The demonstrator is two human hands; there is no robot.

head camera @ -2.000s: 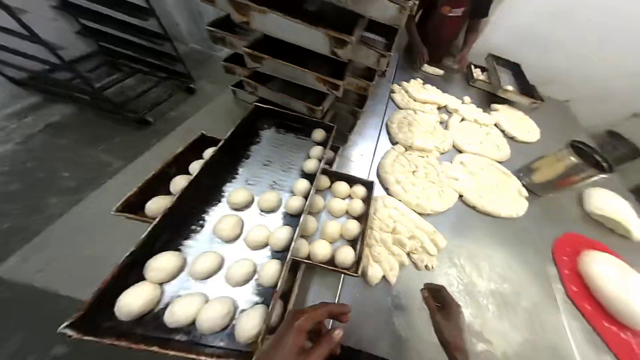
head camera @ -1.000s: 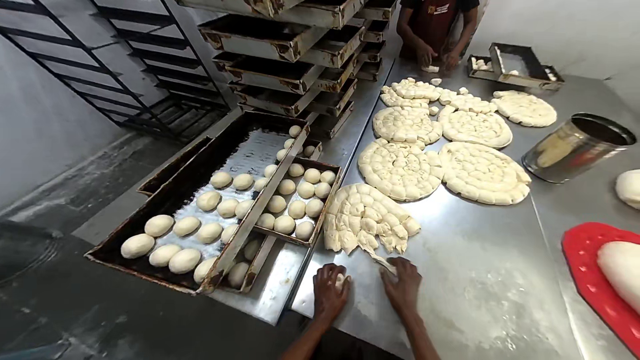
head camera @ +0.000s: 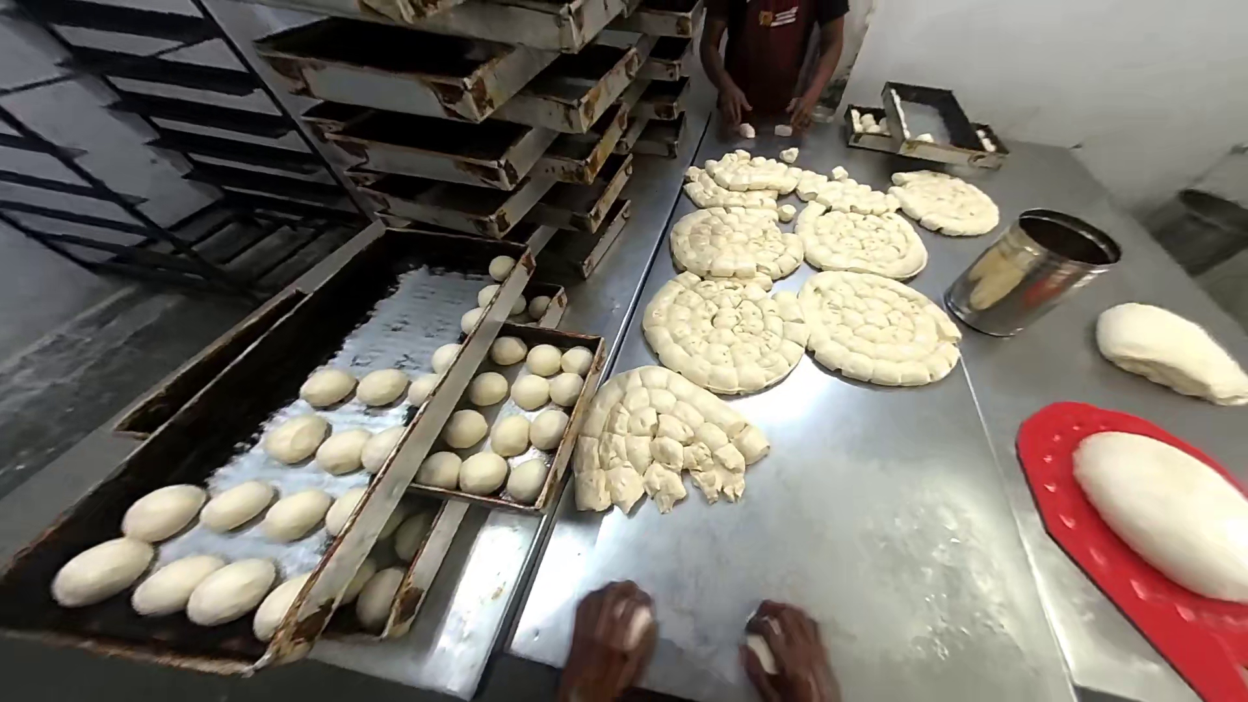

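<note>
My left hand [head camera: 609, 639] is cupped around a small dough piece [head camera: 639, 627] on the steel table [head camera: 858, 546], near its front edge. To the right of it, my right hand [head camera: 788, 651] curls over another dough piece [head camera: 761, 653]. Beyond both hands lies a cut dough round [head camera: 668, 434] with a ragged near edge; neither hand touches it. Left of that round, a small metal tray [head camera: 577, 429] holds smooth dough balls. The large dark baking tray [head camera: 375, 512] at the left carries rows of dough balls.
Several scored dough rounds [head camera: 724, 331] lie farther back. A metal can [head camera: 1032, 273] and a dough lump [head camera: 1170, 351] are at the right, with dough [head camera: 1170, 512] on a red board [head camera: 1058, 458]. Stacked trays [head camera: 419, 146] stand back left. Another person's hands [head camera: 736, 102] work at the far end.
My hands were by the near edge of the cut round one second ago; now they are nearer the table's front edge, apart, each over a dough piece.
</note>
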